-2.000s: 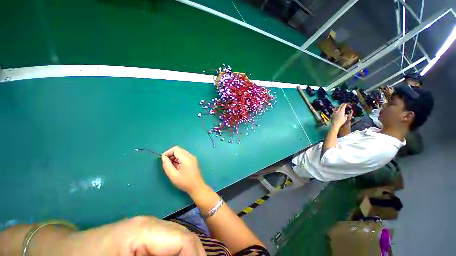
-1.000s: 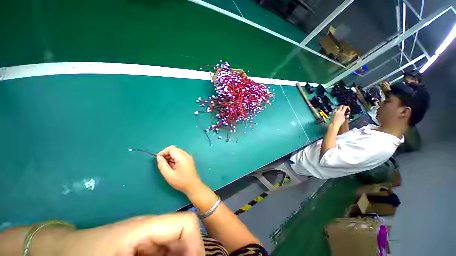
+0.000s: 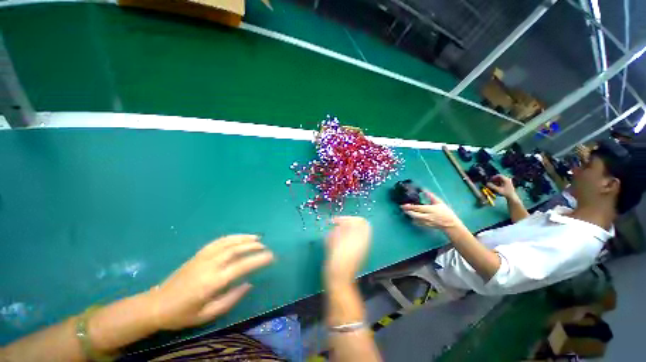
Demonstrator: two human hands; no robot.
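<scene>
A bristling pile of red lead wires [image 3: 350, 161] with white tips lies on the teal-green bench [image 3: 142, 191]. My left hand [image 3: 212, 279] is above the bench at the lower left, fingers spread and pointing right, and it holds nothing. My right hand [image 3: 347, 244] is blurred, just below the near edge of the pile; its fingertips are unclear and I cannot tell whether it holds a wire. A black housing [image 3: 406, 192] is at the right of the pile, by the other worker's hand.
A seated worker in a white shirt [image 3: 545, 244] reaches in from the right. More black housings [image 3: 524, 170] lie beyond a wooden strip [image 3: 464, 175]. A white rail [image 3: 177, 124] borders the green belt [image 3: 177, 78]. A carton [image 3: 205, 8] is at the top left.
My left hand has risen from the lower edge and opened. My right hand has moved right towards the pile. The worker's hand has come left with a black housing. The view has shifted.
</scene>
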